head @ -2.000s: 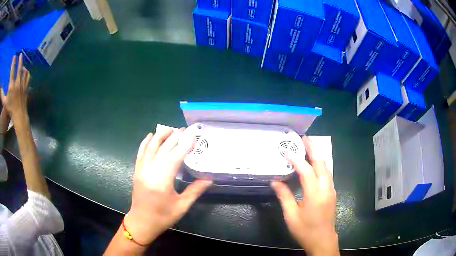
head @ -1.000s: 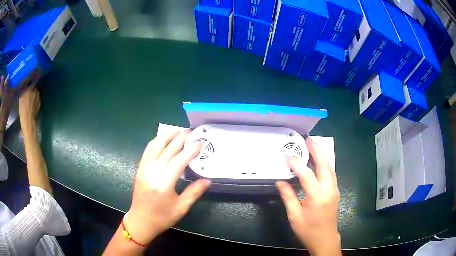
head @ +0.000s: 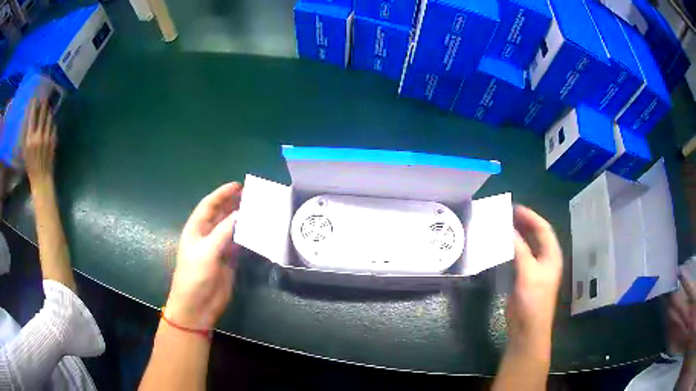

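The open carton (head: 359,278) stands in front of me on the dark green bench, its lid (head: 389,172) up with a bright blue edge. The white device (head: 378,233) lies inside, with rounded ends and a round ringed mark near each end. The white side flaps stick outward, the left one (head: 263,221) and the right one (head: 490,233). My left hand (head: 206,256) is at the outer edge of the left flap, fingers curled. My right hand (head: 534,267) is at the outer edge of the right flap. The fingertips are partly hidden behind the flaps.
Blue cartons (head: 450,53) are stacked at the far side and right. Another open white carton (head: 594,244) lies at the right, with a person's hand (head: 683,305) beside it. At left, another person's hands (head: 40,145) hold a blue carton near a finished box (head: 85,50).
The device has gone down into the carton. My hands have let go of it and moved outward to the side flaps, which are now raised. The left neighbour's blue carton has turned.
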